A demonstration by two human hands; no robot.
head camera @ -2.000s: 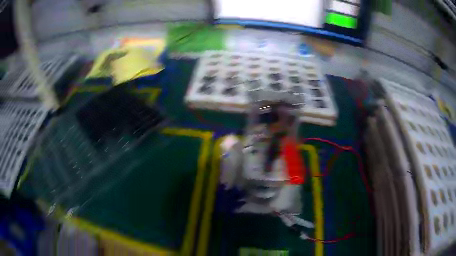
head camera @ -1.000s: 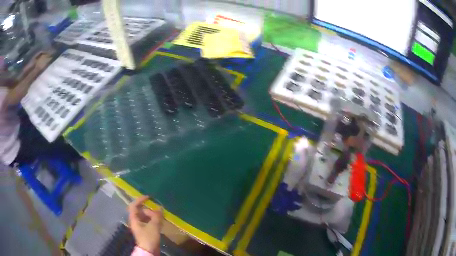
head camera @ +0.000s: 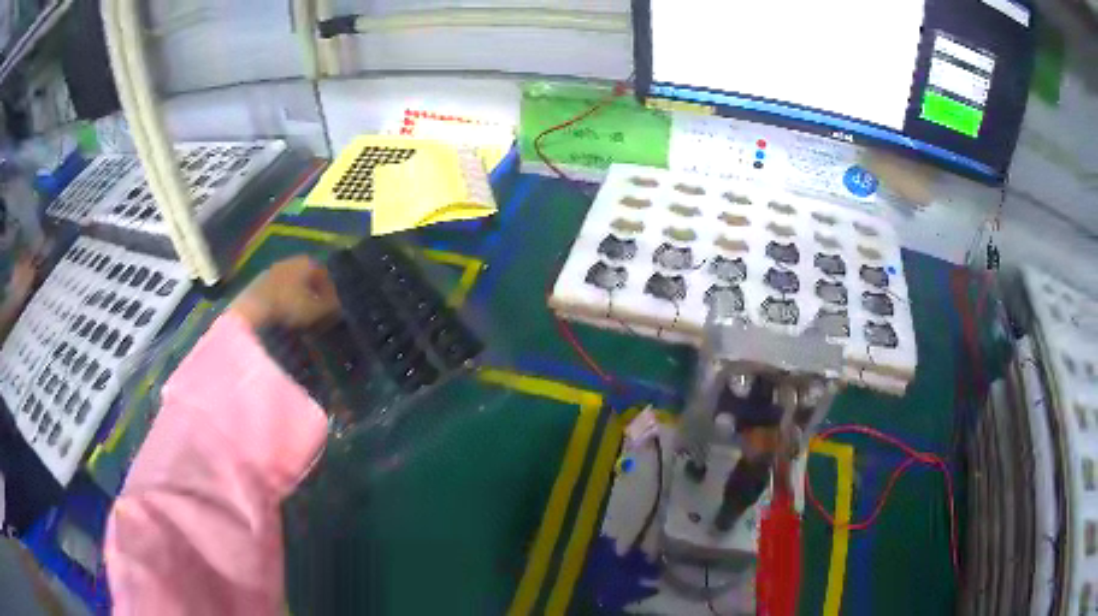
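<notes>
My left hand [head camera: 287,295], in a pink sleeve, reaches over the clear blister tray [head camera: 379,415] on the left of the mat. Its fingertips are at the rows of black parts [head camera: 403,315]; blur hides whether they hold one. My arm covers much of the tray. My right hand is out of the picture. The metal test fixture [head camera: 710,481] stands at the lower centre, with its red handle [head camera: 780,556] upright on its right side. Behind it, the white foam tray [head camera: 735,253] has dark notched parts in its nearer rows and brown-backed cutouts in its farther rows.
Yellow dot sheets [head camera: 409,181] lie at the back left. More filled white trays [head camera: 90,325] are at the far left. A tall tray stack [head camera: 1023,445] stands at the right. Red wires [head camera: 891,475] loop beside the fixture. The monitor [head camera: 783,60] is at the back.
My left hand has moved from the mat's front edge up and over to the black parts in the blister tray. The view has swung left, then partly back right. The handle stays upright.
</notes>
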